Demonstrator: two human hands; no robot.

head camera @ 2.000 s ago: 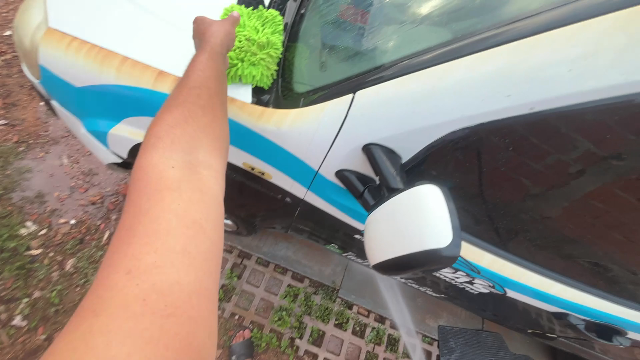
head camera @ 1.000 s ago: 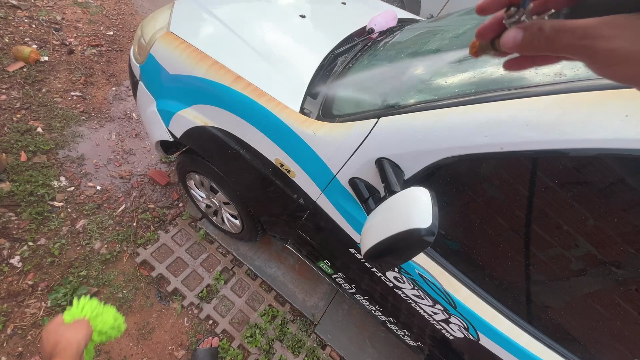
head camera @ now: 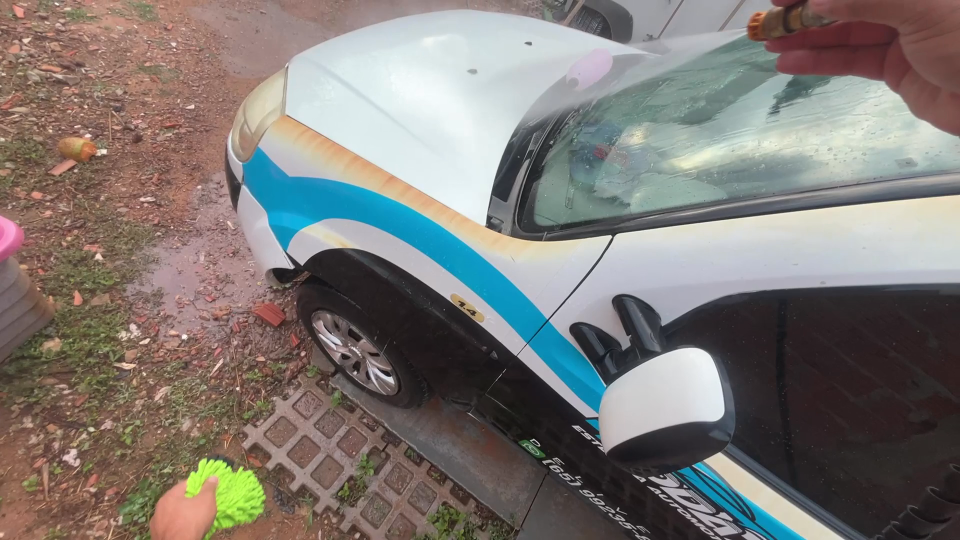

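My right hand [head camera: 892, 45] holds a hose nozzle [head camera: 784, 21] with an orange tip at the top right, above the windshield [head camera: 720, 142]. Water sprays from it leftward across the glass toward the hood [head camera: 420, 97] of a white car with a blue stripe. A pink object [head camera: 589, 69] lies near the base of the windshield. Low at the left, my left hand [head camera: 184, 514] grips a lime-green microfiber chenille wash mitt [head camera: 229, 495], away from the car and over the ground.
The side mirror [head camera: 667, 409] juts out from the door. A front wheel [head camera: 356, 345] stands beside perforated pavers [head camera: 330, 450]. At the left edge is a grey container with a pink rim [head camera: 7, 238]. A bottle [head camera: 77, 148] and brick pieces lie on wet soil. Another vehicle [head camera: 611, 16] is behind.
My left hand with the green mitt has moved from the base of the windshield down to the lower left. My right hand with the nozzle has come into view at the top right.
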